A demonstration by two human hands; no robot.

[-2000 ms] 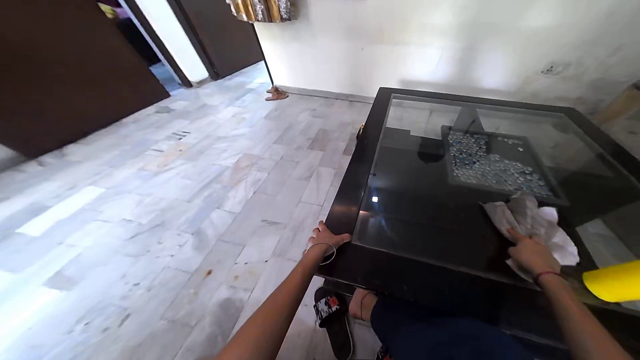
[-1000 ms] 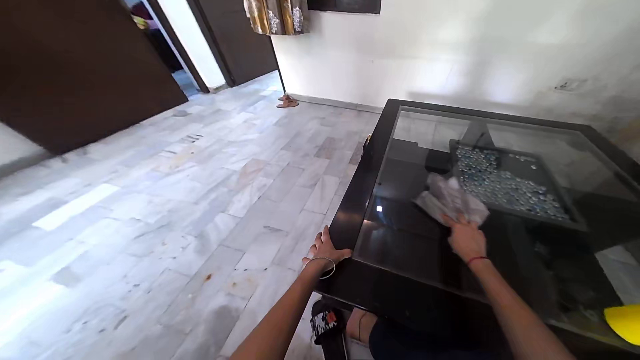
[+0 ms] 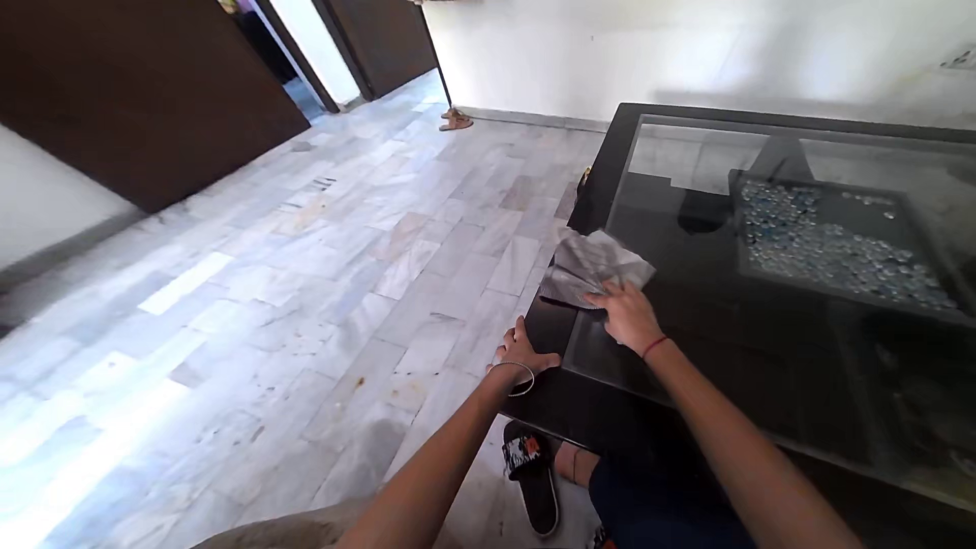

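My right hand [image 3: 627,314] presses a crumpled light grey cloth [image 3: 593,263] against the left side of a dark table with a glass top [image 3: 686,335]. The cloth lies partly over the dark frame and partly over the glass. My left hand [image 3: 521,352] rests on the near left corner of the frame, fingers spread over the outer edge, with nothing held in it. Beneath the glass, right of the cloth, shows a dark tray [image 3: 862,286] of clear and bluish glass pebbles [image 3: 831,242].
Marble tiles [image 3: 366,305] cover the floor to the left. A slide sandal [image 3: 534,480] is below the table's near edge, beside my leg. Brown footwear [image 3: 456,120] lies by the far white wall [image 3: 549,53]. A dark brown door [image 3: 145,91] stands at upper left.
My right hand has moved the cloth left across the glass, from beside the pebble tray to the left frame. My left hand stays at the table corner. The yellow object at lower right is out of view.
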